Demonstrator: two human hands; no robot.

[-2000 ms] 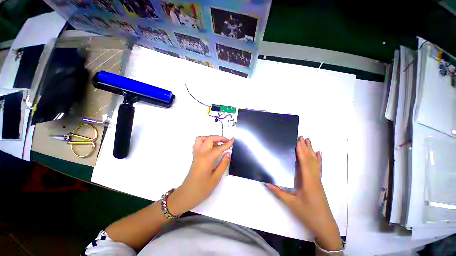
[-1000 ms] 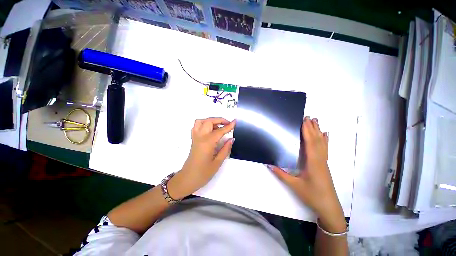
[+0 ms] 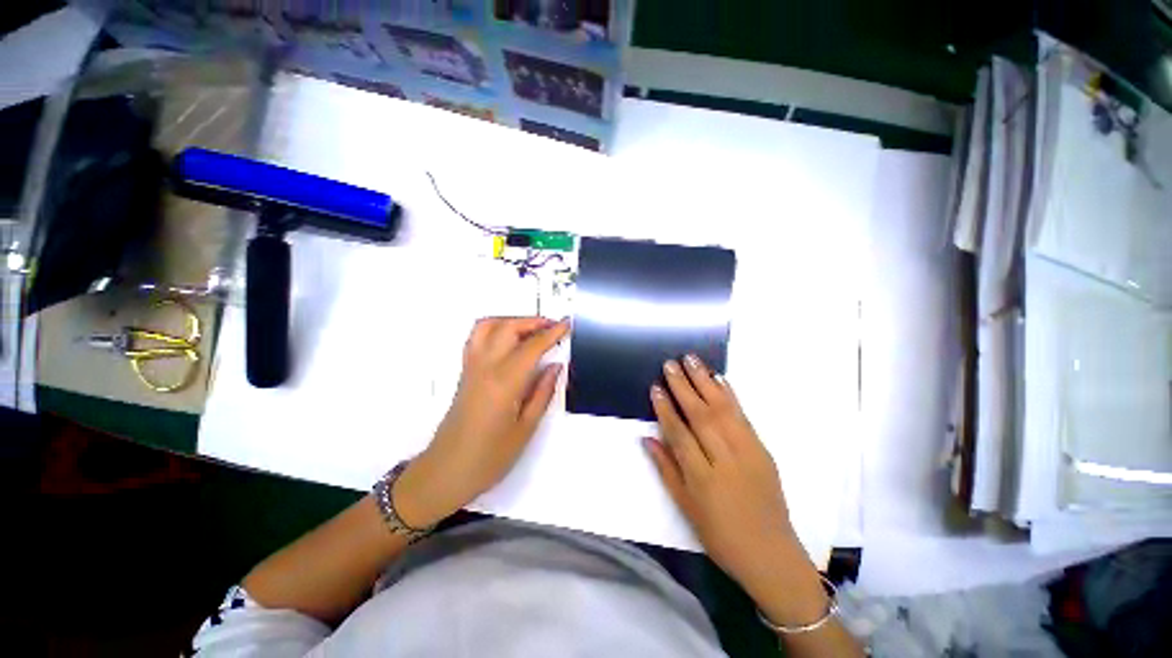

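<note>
A glossy black panel (image 3: 643, 334) lies flat on the white sheeting in front of me, with a lamp reflection across it. A small green circuit board (image 3: 550, 240) with a yellow part and thin lead wires (image 3: 458, 215) sits at its upper left. My left hand (image 3: 495, 399) is at the panel's left edge, thumb and fingertips apart, holding nothing that I can see. My right hand (image 3: 713, 463) rests with its fingertips on the panel's lower right part, fingers spread. A white backing sheet under the panel cannot be made out.
A blue hand roller (image 3: 289, 193) lies to the left. Gold-handled scissors (image 3: 161, 345) lie farther left, below a dark glossy pile (image 3: 97, 193) under clear film. A printed photo sheet (image 3: 450, 58) stands at the back. Stacked white sheets (image 3: 1028, 296) are at the right.
My right hand has moved from the panel's right and lower edges onto its surface. My left hand stays at the left edge. The whole view has shifted, and the lamp reflection now lies nearly level.
</note>
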